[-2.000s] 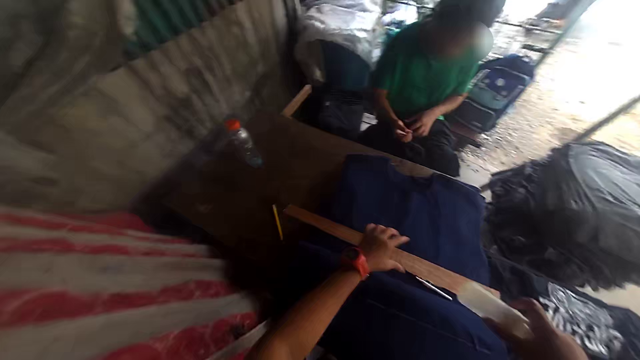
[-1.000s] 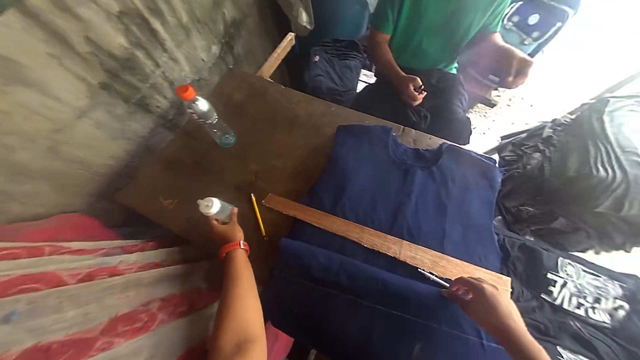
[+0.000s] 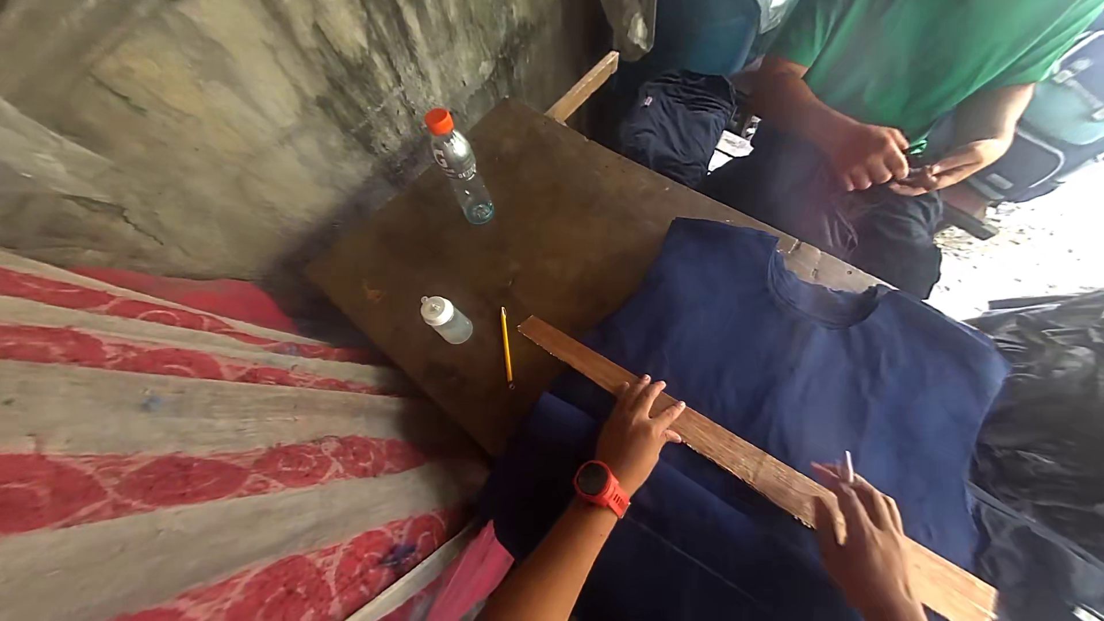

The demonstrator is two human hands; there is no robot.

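A flat wooden strip (image 3: 742,457) lies slantwise across a navy blue shirt (image 3: 742,345) spread on the brown table (image 3: 414,267). My left hand (image 3: 640,423), with a red watch (image 3: 601,487) on the wrist, presses on the strip, fingers spread. Over the strip's right part is my right hand (image 3: 862,526), holding a thin pen-like tool (image 3: 849,467) between its fingers; the tool's lower end is hidden. A yellow pencil (image 3: 507,349) lies left of the strip's end, and beside it stands a small white-capped bottle (image 3: 447,320).
A plastic bottle with an orange cap (image 3: 461,168) stands near the table's far left side. Across the table sits a person in a green shirt (image 3: 923,69), hands together. Rough wall borders the left, with red-patterned cloth (image 3: 216,474) below it. Dark fabric (image 3: 1052,397) lies at right.
My left hand has let go of the small white-capped bottle, now on the table, and moved right onto the wooden strip. My right hand still holds the pen-like tool. The other person's hands have come together.
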